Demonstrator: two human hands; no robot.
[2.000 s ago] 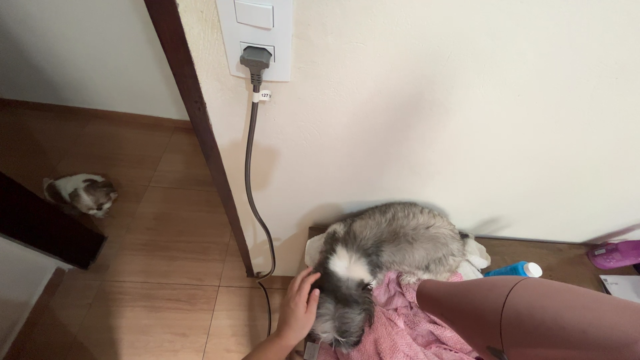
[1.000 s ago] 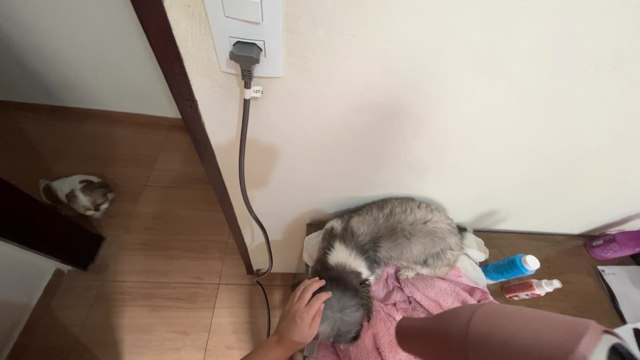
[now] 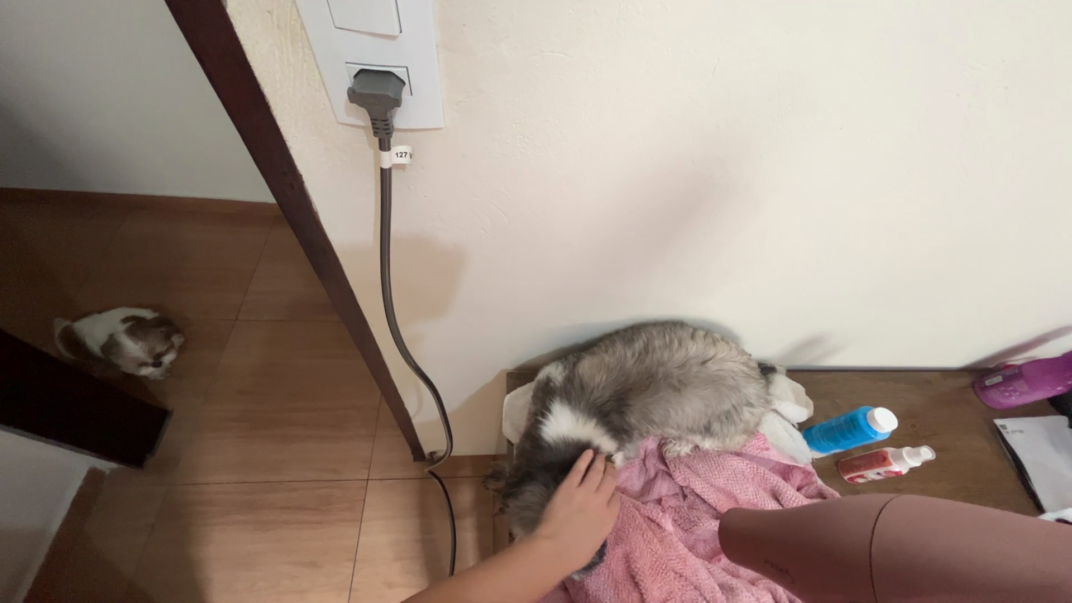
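Observation:
A grey and white dog [image 3: 662, 385] lies curled on a pink towel [image 3: 670, 511] and white cloth, against the wall. My left hand [image 3: 582, 507] rests on the fur of its head and neck, fingers slightly spread, holding nothing. At the lower right a pink hair dryer [image 3: 837, 536] points its nozzle left over the towel, close to the dog. My right hand is out of the picture, so its grip cannot be seen.
A blue bottle [image 3: 846, 431], a red spray bottle [image 3: 883, 463], a purple bottle [image 3: 1026, 381] and papers [image 3: 1038, 456] are on the wooden table [image 3: 888, 389]. A cord [image 3: 388, 251] hangs from a wall socket. Another dog [image 3: 126, 339] lies on the floor at left.
My left hand has shifted right across the dog's head towards its neck. The dryer has moved down from its place two seconds ago, and the red spray bottle now shows.

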